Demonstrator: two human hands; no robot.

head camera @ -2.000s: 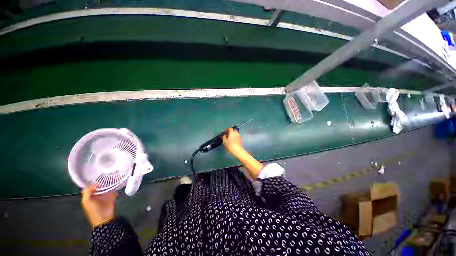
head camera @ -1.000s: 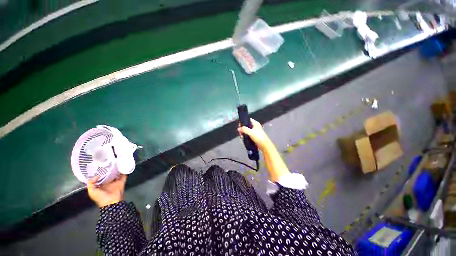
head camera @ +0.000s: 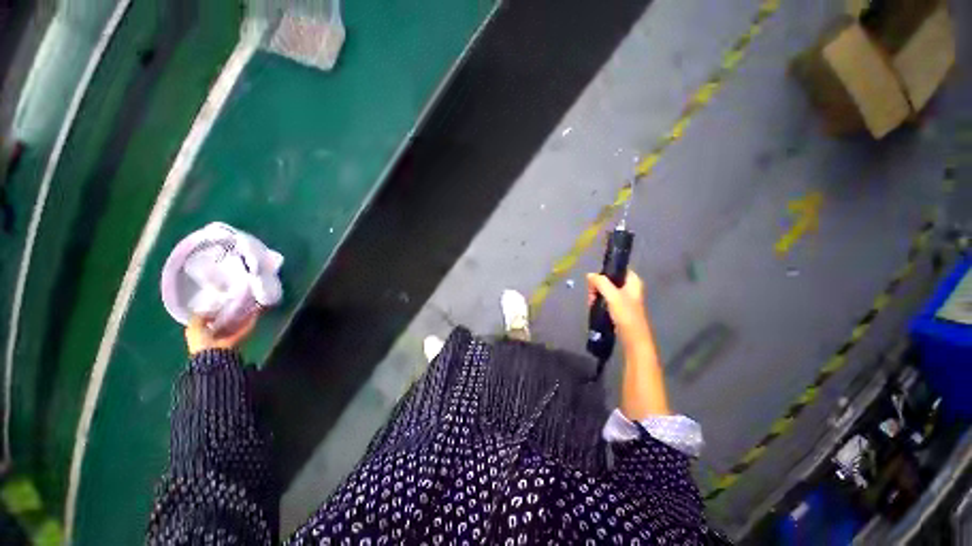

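Observation:
My left hand (head camera: 219, 331) holds the white fan housing (head camera: 213, 283) by its lower rim, over the green bench (head camera: 293, 176). The round housing is tilted, with a white piece on its right side. My right hand (head camera: 618, 296) is closed around the black grip of the electric screwdriver (head camera: 616, 256). The screwdriver stands roughly upright in the picture, over the grey floor, with its thin bit pointing up and away. No screw can be made out on the bit. The fingers under the fan are partly hidden.
A clear plastic box (head camera: 307, 41) with small contents is on the bench at the top. An open cardboard box (head camera: 869, 80) is on the floor at upper right. A blue bin (head camera: 949, 331) is at the right edge. Yellow-marked grey floor (head camera: 469, 277) lies right of the bench.
The view has turned to the right, away from the bench. The screwdriver has swung from over the bench to over the floor, bit upward. The fan remains in my left hand, tilted differently.

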